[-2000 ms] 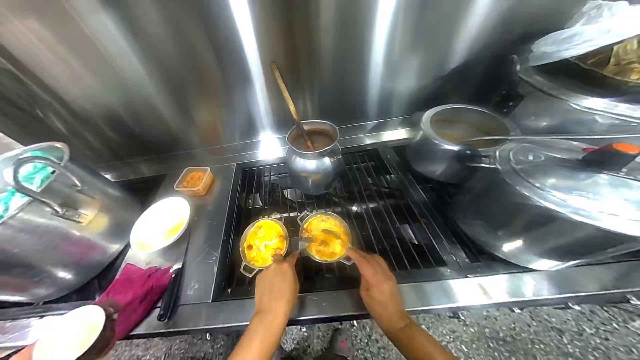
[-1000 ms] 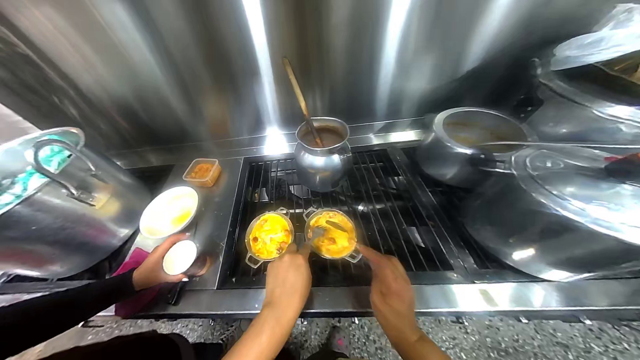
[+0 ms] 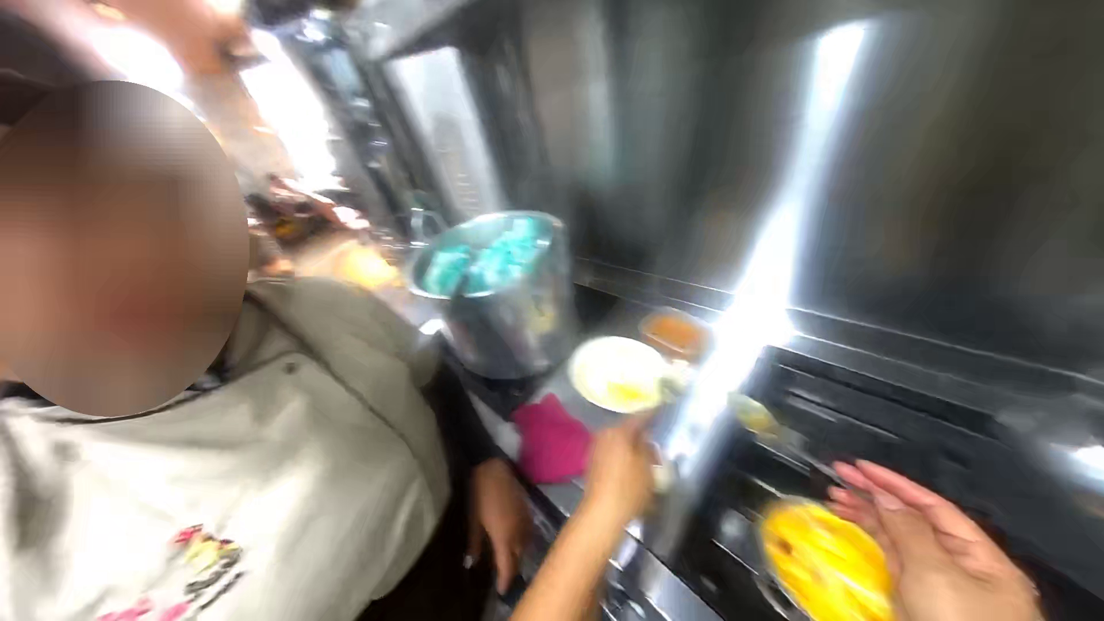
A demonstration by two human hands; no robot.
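My left hand (image 3: 623, 466) is curled beside the white bowl (image 3: 619, 373), which holds something yellow. Blur hides what, if anything, is in its grip; a pale thing shows just past the knuckles. My right hand (image 3: 936, 543) is over the dish of yellow food (image 3: 824, 561) on the stove. Its fingertips meet the handle end of a blurred, spoon-like metal utensil (image 3: 798, 448), whose pale-yellow-coated end points up and left.
A co-worker (image 3: 285, 448) stands close on the left, one hand (image 3: 498, 517) low by the counter edge. A magenta cloth (image 3: 552, 440), a tub of orange food (image 3: 675, 332) and a tall metal pot (image 3: 509, 328) with turquoise contents are near the bowl. The stove grate (image 3: 862, 414) lies right.
The view has swung strongly left. My left hand has left the dishes for the area by the white bowl. The co-worker's hand, which held a white cup, is now lower with no cup visible.
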